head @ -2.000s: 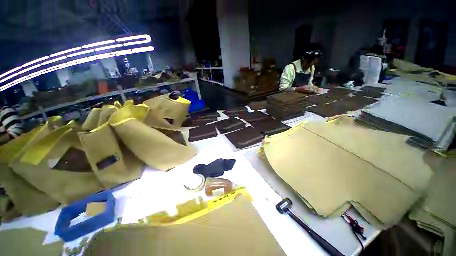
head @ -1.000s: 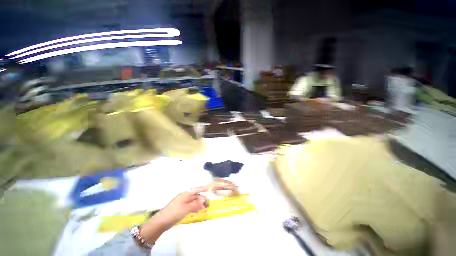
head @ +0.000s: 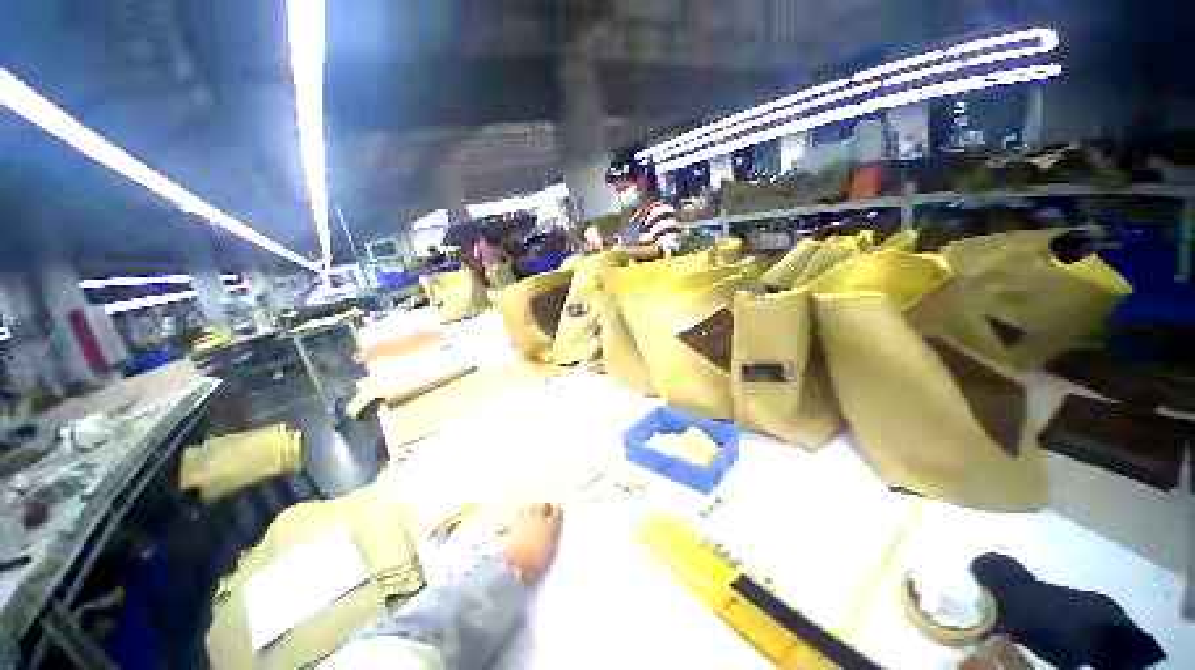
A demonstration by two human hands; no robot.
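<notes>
My left hand (head: 531, 539), in a grey sleeve, is low in the picture left of centre, over the white table (head: 590, 596). Its fingers are blurred, and I cannot tell whether they hold anything. My right hand is out of the picture. The long yellow ruler (head: 688, 560) with a black middle section lies right of my left hand, cut off by the bottom edge. Tiny pieces lie scattered beside it. The blue tray (head: 721, 469) holds pale pieces (head: 697, 446).
Khaki bags (head: 773, 353) stand in a row behind the tray. A tape roll (head: 946, 609) and dark cloth (head: 1062, 615) lie right. Khaki panels with white paper (head: 305, 585) lie left. A masked person in striped sleeves (head: 658, 225) is behind the bags.
The view has swung left. The left hand was over the yellow ruler a second ago and is now away from it, to its left. The khaki panel stack at right has left the view.
</notes>
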